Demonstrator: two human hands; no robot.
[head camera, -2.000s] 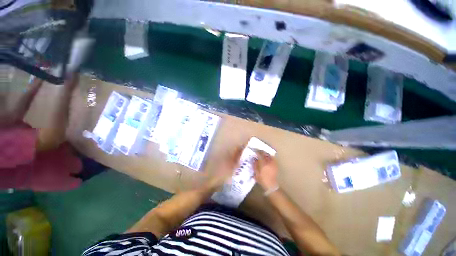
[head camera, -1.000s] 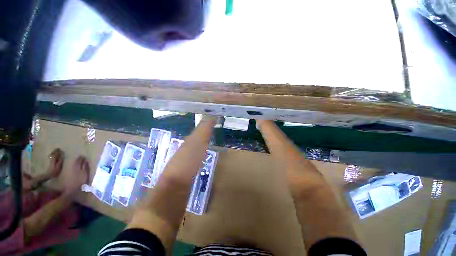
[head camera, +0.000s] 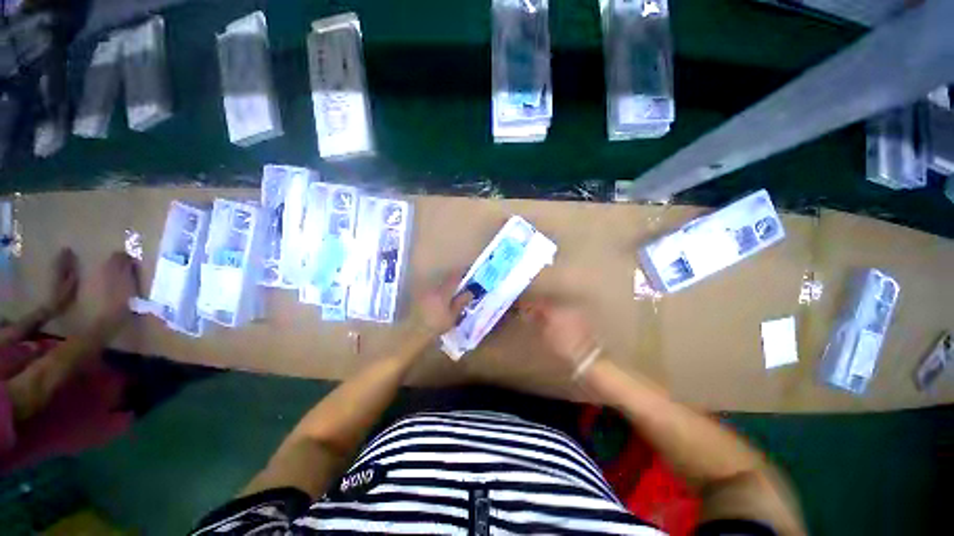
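A clear plastic tray (head camera: 500, 285) with a light-blue patch and white parts lies tilted in front of me on the brown cardboard surface. My left hand (head camera: 448, 306) is at its lower left side, with fingers over the edge and a dark part near the fingertips. My right hand (head camera: 563, 333) is just right of the tray, apart from it, fingers loosely spread and slightly blurred; nothing shows in it.
Several filled trays (head camera: 381, 260) overlap at left on the cardboard (head camera: 596, 236). Another tray (head camera: 718, 243), a white card (head camera: 778, 342) and one more tray lie at right. The green conveyor (head camera: 429, 126) carries packs beyond. A grey brace (head camera: 774, 110) slants over it. Another person's hands (head camera: 117, 283) are at left.
My hands have come back from under the white shelf edge to the cardboard, and a tray is now between them. The view has tilted down, showing the conveyor packs again.
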